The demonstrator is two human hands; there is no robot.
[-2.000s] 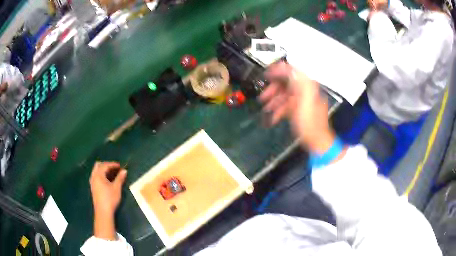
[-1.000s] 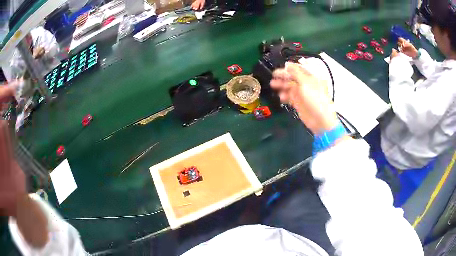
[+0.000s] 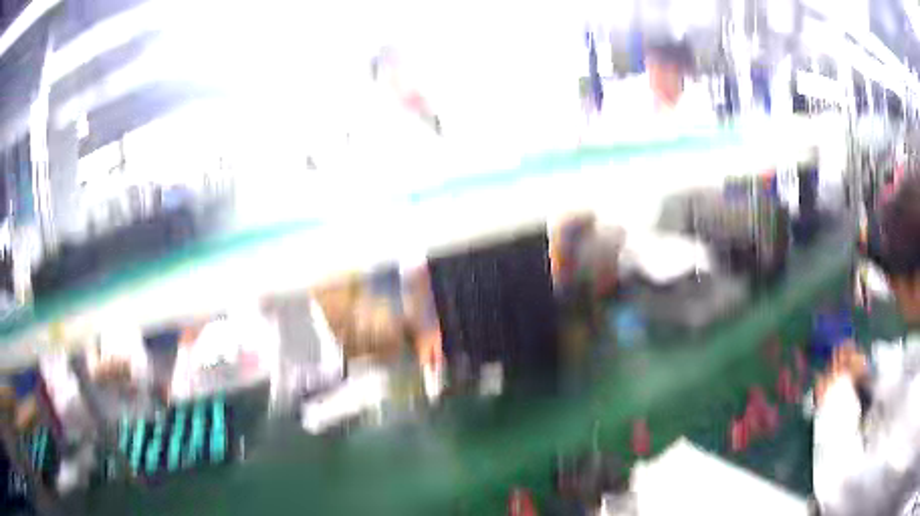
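Note:
The view is tilted up and strongly blurred. Neither of my hands is in the picture. Nearest in front of me is the dark green bench (image 3: 373, 469). A red housing (image 3: 522, 502) shows at the bottom edge, cut off and blurred. Another red housing (image 3: 641, 436) lies further back. White paper sheets (image 3: 706, 484) lie at the lower right, beside a dark blurred object (image 3: 588, 474). The tan work board is out of view.
A person in a white coat (image 3: 878, 433) sits at the right, with several red units (image 3: 755, 418) nearby. A tray with green rows (image 3: 174, 435) is at the lower left. A black panel (image 3: 494, 307) stands mid-view. A pale shelf (image 3: 383, 227) crosses above, with blurred people beyond.
The camera has swung upward. Both my hands, the work board and the round pot have left the picture; the shelf and people beyond have come into view.

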